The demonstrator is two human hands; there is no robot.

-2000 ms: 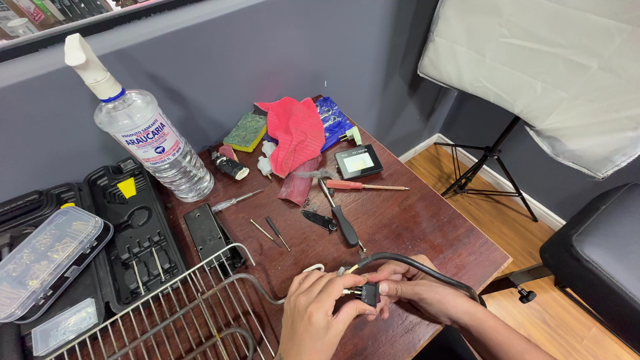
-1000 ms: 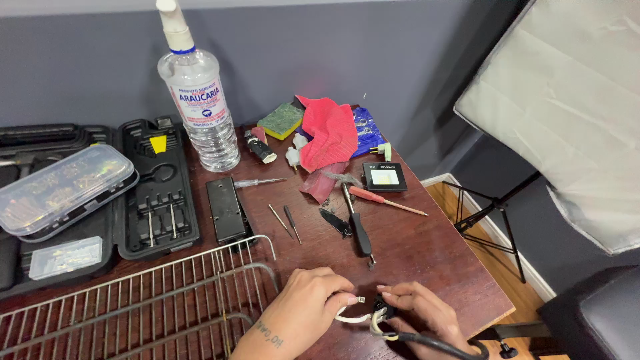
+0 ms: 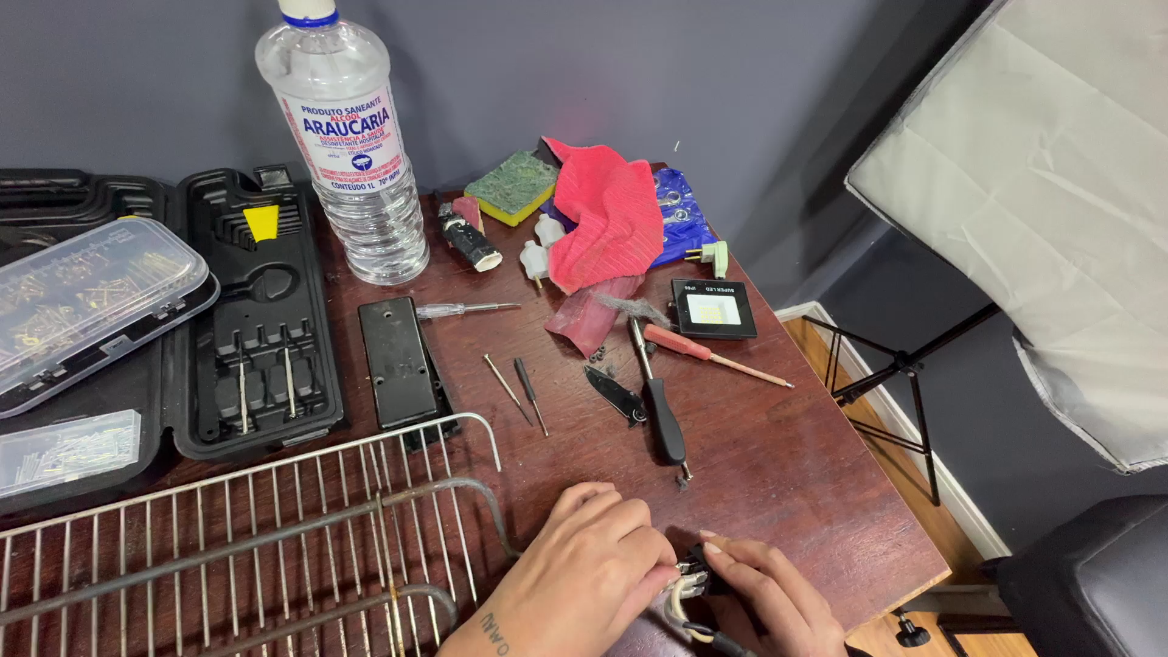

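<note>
Near the bottom centre, my left hand pinches at a small black electrical part with metal contacts. My right hand holds the same part from the other side. Light-coloured wires curve from it into a black cable. Beyond my hands lie a black-handled screwdriver, a black folding-knife-like blade and a red-handled screwdriver. Two small thin drivers lie left of them, near a black plastic housing. The fingers hide much of the part.
A wire rack with heating element covers the lower left. Behind it are an open tool case, a clear screw box and an alcohol bottle. A sponge, red cloth and LED floodlight stand farther back.
My left hand, apart from the black part one second ago, is now against it. The view has shifted and come closer to the table.
</note>
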